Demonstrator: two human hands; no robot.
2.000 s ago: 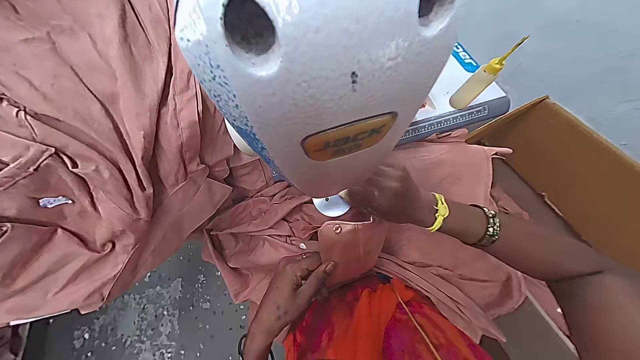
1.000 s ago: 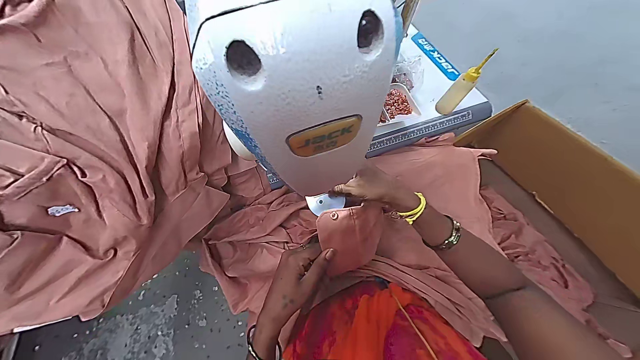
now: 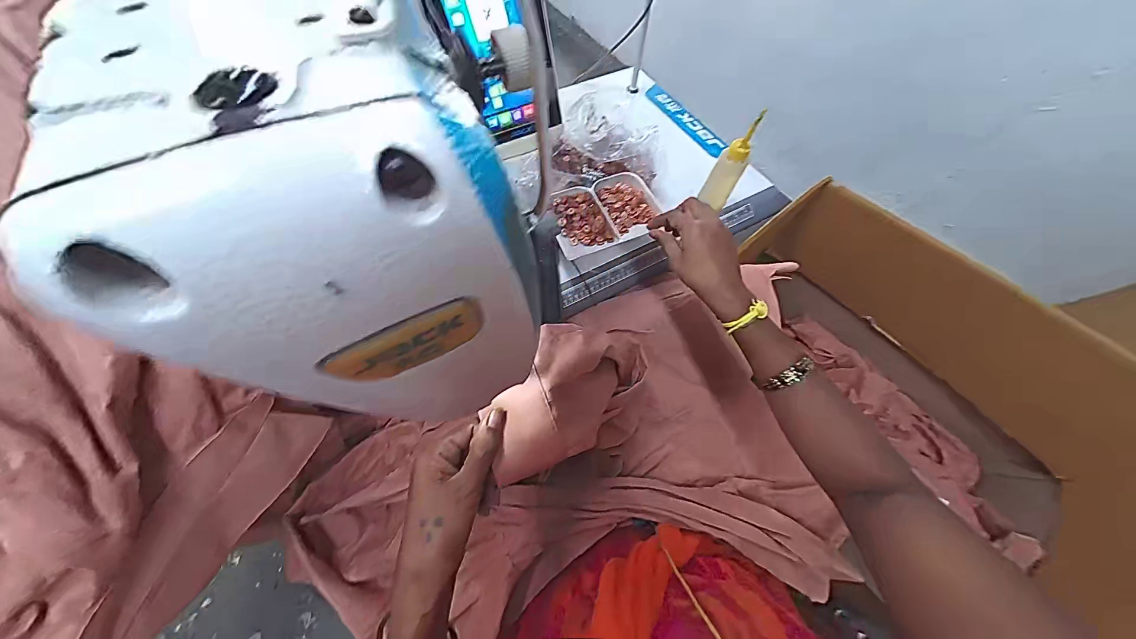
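My left hand (image 3: 457, 461) pinches the edge of a pink cloth garment (image 3: 550, 408) between thumb and fingers, just below the head of a white Jack sewing machine (image 3: 293, 231). At the near edge of a two-part white tray (image 3: 652, 197) is my right hand (image 3: 701, 248), its thumb and forefinger close together; whether a button lies between them cannot be told. Small reddish buttons (image 3: 581, 219) fill both parts of the tray. The machine head hides its needle area.
Behind the tray lies a clear plastic bag (image 3: 603, 133) of more buttons. A yellow-tipped squeeze bottle (image 3: 725, 173) is beside my right hand. A lit screen (image 3: 510, 71) stands behind the machine. A cardboard box (image 3: 958, 346) borders the right side; more pink cloth (image 3: 115, 461) hangs at left.
My right hand has left the cloth under the machine head and moved to the button tray. My left hand still holds the cloth. The view has shifted.
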